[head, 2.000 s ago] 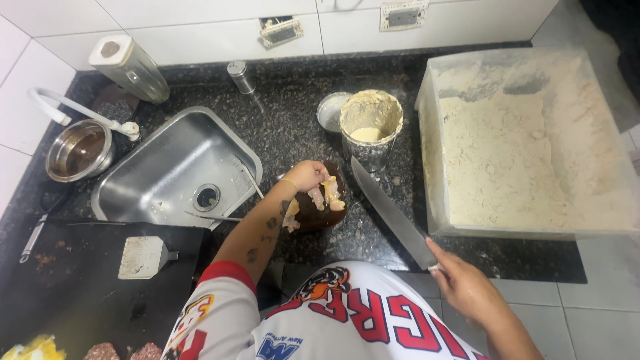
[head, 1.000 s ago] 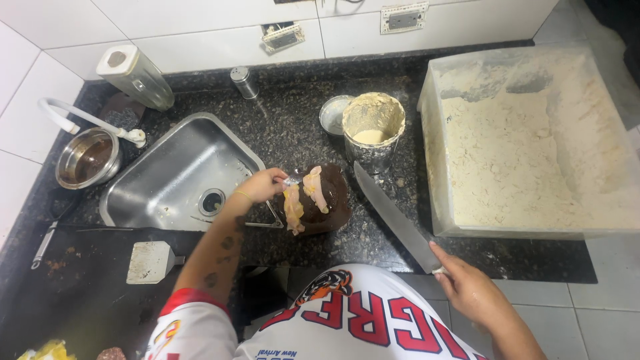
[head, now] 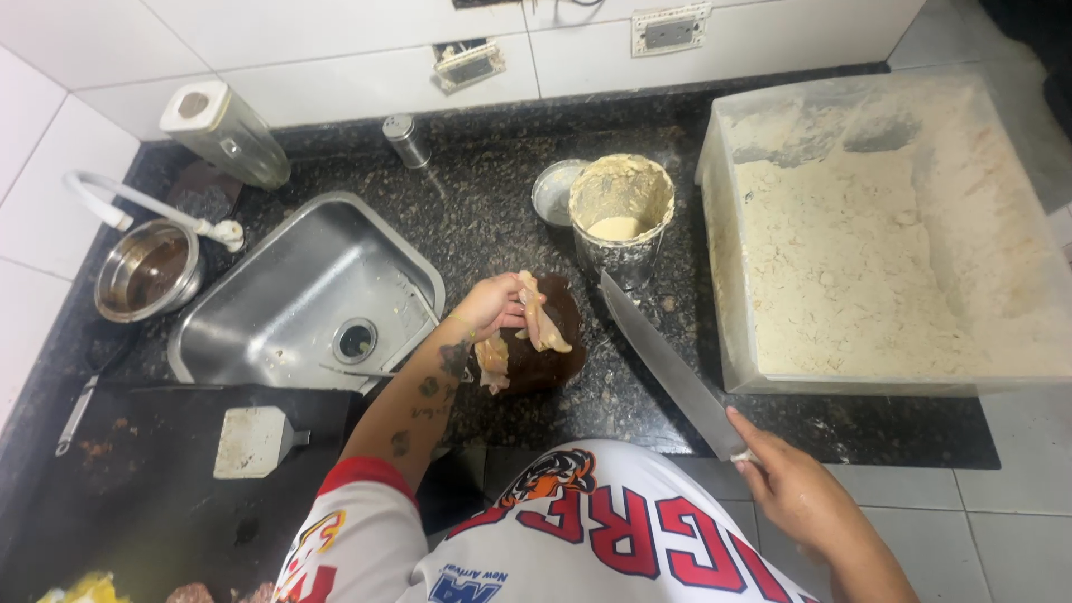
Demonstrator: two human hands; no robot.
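Raw meat, pale like chicken (head: 544, 322), hangs from the fingers of my left hand (head: 496, 306) above a dark brown board (head: 544, 368). Another raw piece (head: 492, 360) lies at the board's left side, just below that hand. My right hand (head: 783, 477) grips a large knife (head: 670, 368) by its handle, which the fingers mostly hide. The long blade points up and left, to the right of the board, with its tip near a metal pot coated with pale batter (head: 624, 209).
A steel sink (head: 310, 285) lies left, beside a metal bowl (head: 151, 272) and white faucet. A large plastic bin of flour (head: 854, 268) stands right. At lower left, a black griddle (head: 167, 494) bears a scraper (head: 251, 442), egg and meat patties. A shaker (head: 406, 141) stands by the wall.
My left hand has moved from the board's left edge toward its middle and lifted a piece of the raw meat. My right hand still holds the knife in much the same place.
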